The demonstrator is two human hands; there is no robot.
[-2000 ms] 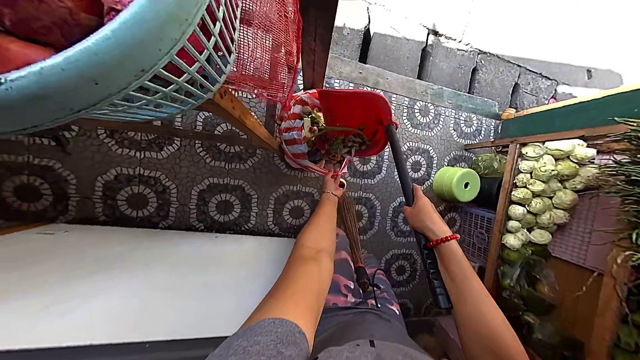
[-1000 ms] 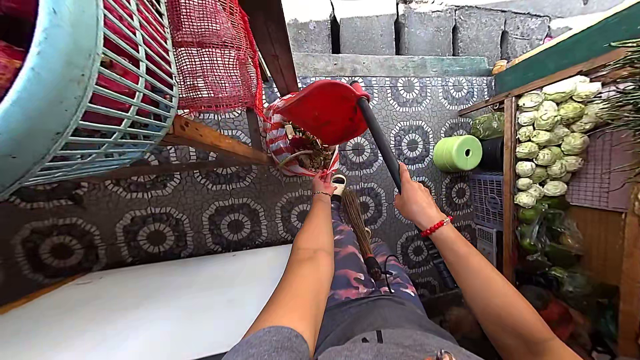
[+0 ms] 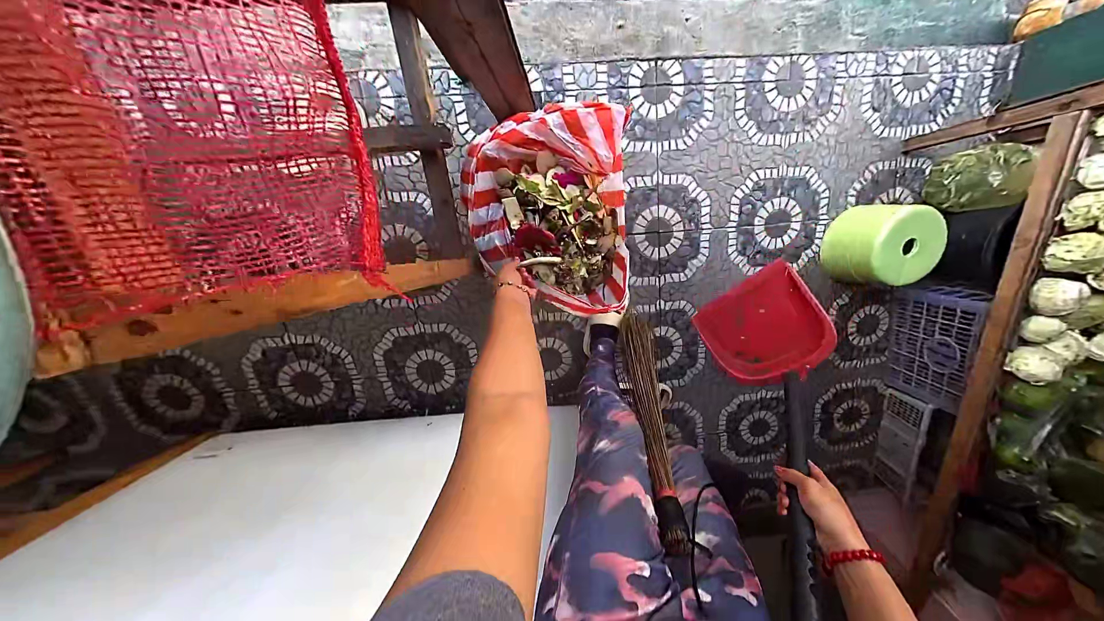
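Observation:
A red-and-white striped plastic bag [image 3: 552,134] stands wide at the mouth, with vegetable scraps and dry leaves [image 3: 565,220] inside. My left hand [image 3: 515,278] grips its near left rim. On the right, my right hand [image 3: 815,500] is closed around the black handle of a red plastic dustpan [image 3: 766,323], whose pan lies apart from the bag and holds only small specks. Between my legs a stick broom [image 3: 651,405] rests with its bristles towards the bag.
Red mesh sacking [image 3: 216,147] hangs over a wooden beam [image 3: 259,315] at left. A white tabletop [image 3: 302,509] lies below it. At right are a green twine roll [image 3: 884,244], a plastic crate [image 3: 936,345] and a wooden-framed rack [image 3: 1005,345] of vegetables.
The dustpan was tipped over the striped bag; my right hand has drawn it away to the right and down. The bag's mouth and its scraps now show fully. The view has moved closer.

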